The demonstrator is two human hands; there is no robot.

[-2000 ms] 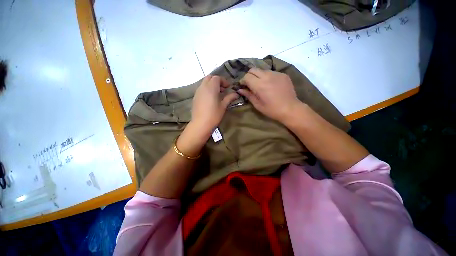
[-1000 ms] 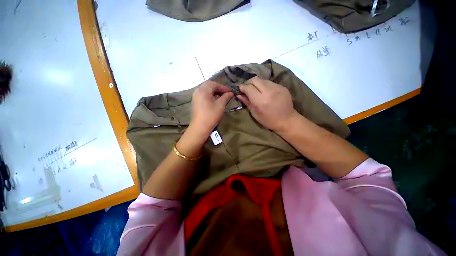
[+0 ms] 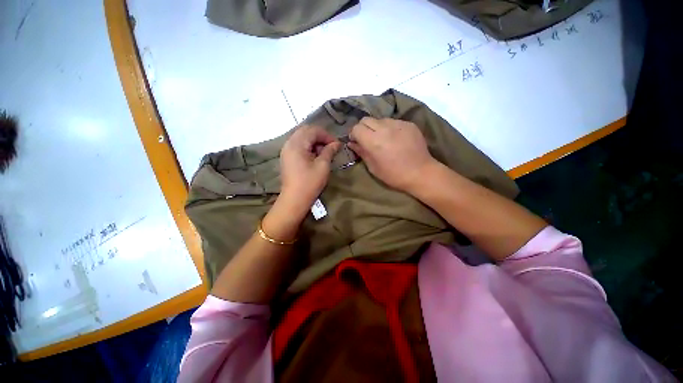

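A khaki garment (image 3: 262, 232) lies on the white table, its waistband (image 3: 266, 153) towards the back. My left hand (image 3: 305, 164) and my right hand (image 3: 393, 152) pinch the waistband cloth near its middle, fingertips close together. Any small fastener between the fingertips is too small to make out. A short pale strip (image 3: 347, 164) shows just below the fingertips. A small white size label (image 3: 319, 209) sits on the garment front, beside my left wrist.
The white table (image 3: 217, 82) has a yellow-brown joint strip (image 3: 142, 112) on the left and handwritten marks. Two more khaki pieces lie at the back, one centre (image 3: 281, 16), one right (image 3: 509, 16). A brown fuzzy thing (image 3: 7, 138) and black cords (image 3: 10, 284) are at far left.
My fingertips have moved slightly apart, showing more of the waistband between them. Both hands stay at the same part of the waistband. The view has shifted a little.
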